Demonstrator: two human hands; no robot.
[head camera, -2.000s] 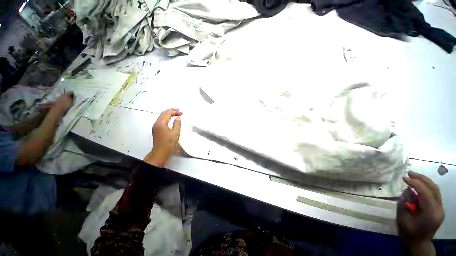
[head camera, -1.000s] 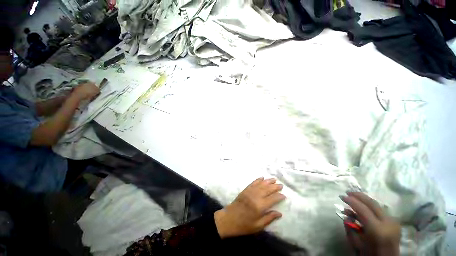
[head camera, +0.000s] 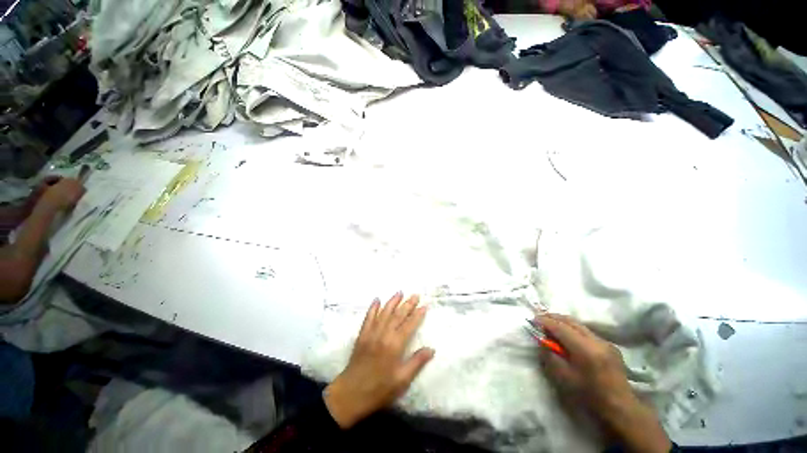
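Note:
An off-white garment (head camera: 478, 372) lies spread on the white table in front of me, with a seam line running across it between my hands. Its right part is crumpled in folds. My left hand (head camera: 379, 358) lies on the garment, palm down, fingers apart, holding nothing visible. My right hand (head camera: 584, 363) is over the garment to the right, closed around thread snips (head camera: 547, 341) with a red-orange handle. The snips' short metal tip points up and left, near the seam. The rest of the snips is hidden in the hand.
A large pale garment pile (head camera: 195, 66) stands at the far left. Dark garments (head camera: 611, 71) lie at the far side. Another person's hand (head camera: 62, 195) is at the left, near a paper sheet (head camera: 133, 199). A pale bundle (head camera: 177, 420) lies below the table edge.
From two seconds ago, my hands have come closer together over the garment, and its seam area now lies between them. The view has shifted. The snips stay in my right hand.

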